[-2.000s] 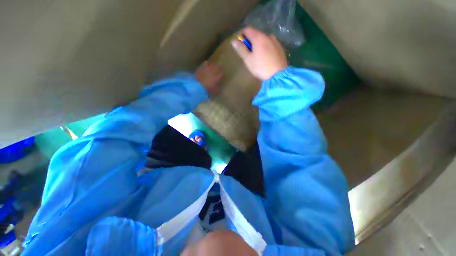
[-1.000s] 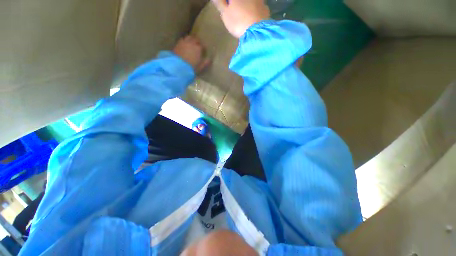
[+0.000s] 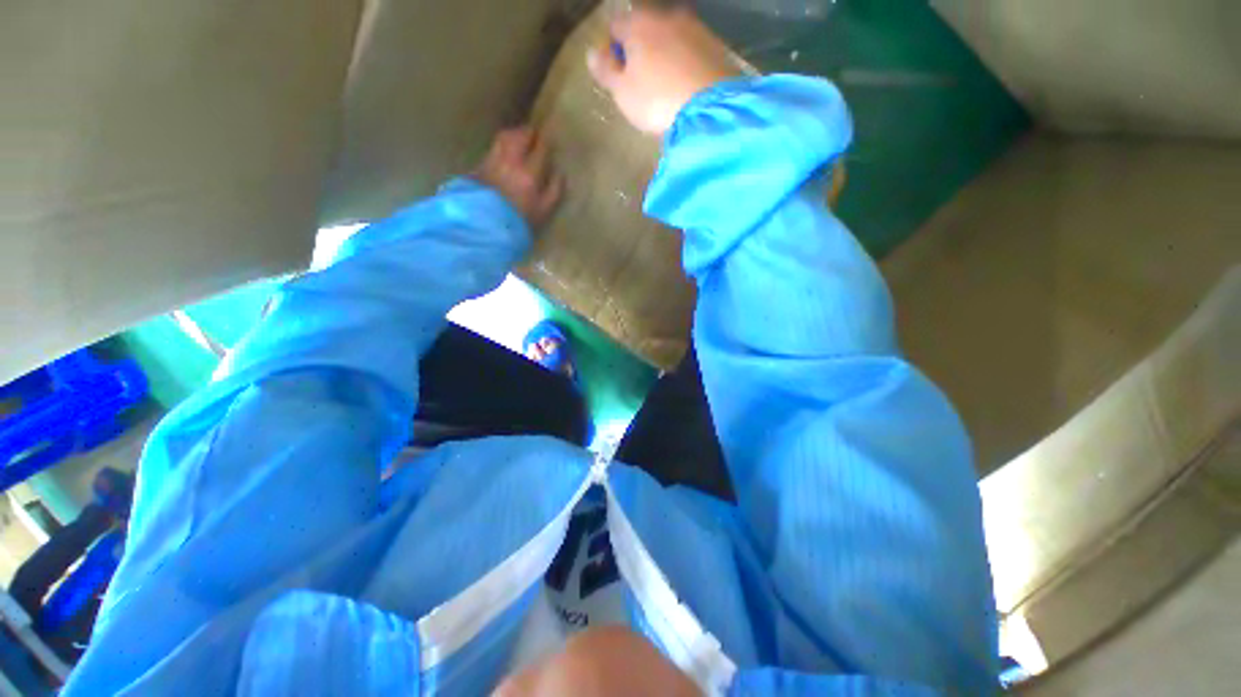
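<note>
A small brown carton (image 3: 606,232) with shiny tape on it lies low between my knees. My left hand (image 3: 521,174) rests on the carton's left edge, with its fingers on the side. My right hand (image 3: 660,66) is a fist over the carton's far part, near the top of the picture. A small blue piece of a tool, perhaps a utility knife (image 3: 618,53), shows in the fist; its blade is not visible.
Large carton walls stand at the left (image 3: 177,150) and right (image 3: 1062,272). Green floor (image 3: 912,123) shows between them, with part of a clear plastic bag (image 3: 776,17) at the top edge. A blue plastic object (image 3: 68,415) is at the far left.
Since two seconds ago the view has shifted, so the carton and both hands sit higher in the picture. My right hand stays closed round the tool and my left hand stays on the carton.
</note>
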